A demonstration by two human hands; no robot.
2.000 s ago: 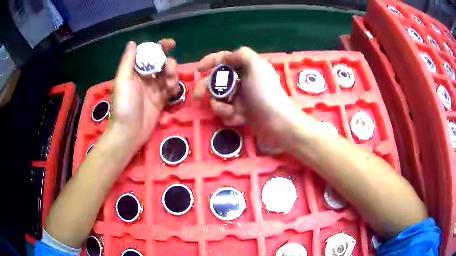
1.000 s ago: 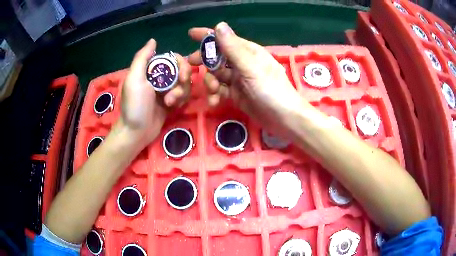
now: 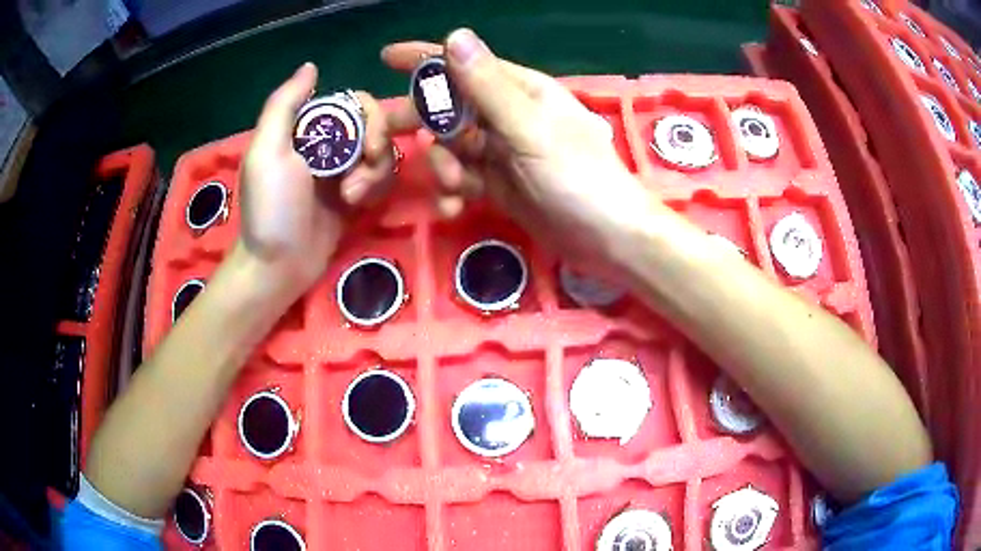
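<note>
My left hand [image 3: 296, 194] holds a round smartwatch body [image 3: 328, 135] with its lit face up, showing a dial. My right hand [image 3: 516, 151] holds a second smartwatch body [image 3: 439, 97] by its rim, tilted, with a white block image on its black display. Both hands are above the back part of the red foam tray [image 3: 430, 347]. In the tray, dark-faced watches lie in pockets at the left and middle, and silver case backs lie at the right. My right forearm hides some pockets.
Stacked red foam trays [image 3: 877, 205] with silver case backs rise at the right. Another red tray edge [image 3: 113, 253] with dark contents is at the far left. The dark green bench [image 3: 624, 43] shows at the back. Two front middle pockets hold no watch.
The left watch's display went from a bright white face to a dial. The right watch has moved up and left and is more tilted. The view has shifted slightly.
</note>
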